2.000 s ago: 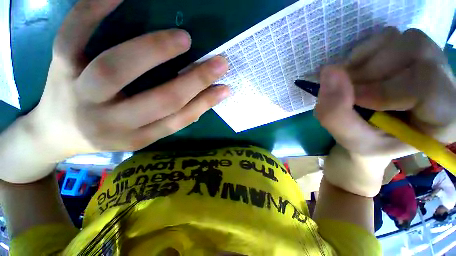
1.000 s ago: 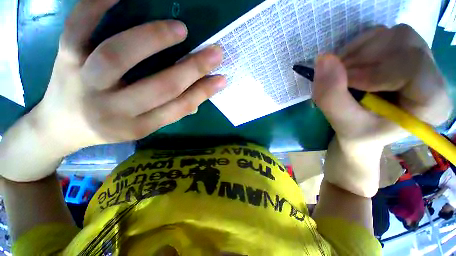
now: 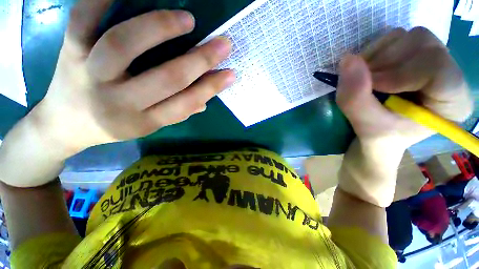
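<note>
The printed sheet (image 3: 294,58), white with dense rows of tiny cells and a plain margin, lies slanted on the dark green worktop (image 3: 325,122). My left hand (image 3: 131,79) is open, fingers spread; two fingertips touch the sheet's left corner area. The topmost finger is cut off by the picture's top edge. My right hand (image 3: 399,94) grips a yellow marker pen (image 3: 438,121) with a black tip section. The tip points left over the printed cells; whether it touches the paper is unclear. My right hand hides part of the sheet.
Another white sheet (image 3: 11,58) lies at the far left, cut off by the edge. Layered white papers (image 3: 466,10) show at the upper right. Beyond the worktop edge are a blue plastic item (image 3: 83,202), cardboard (image 3: 407,181), red items and people, one in a dark red top (image 3: 431,214).
The sheet and left hand sit slightly higher in the picture. The pen tip has shifted slightly right and up relative to the picture. Both hands keep their poses.
</note>
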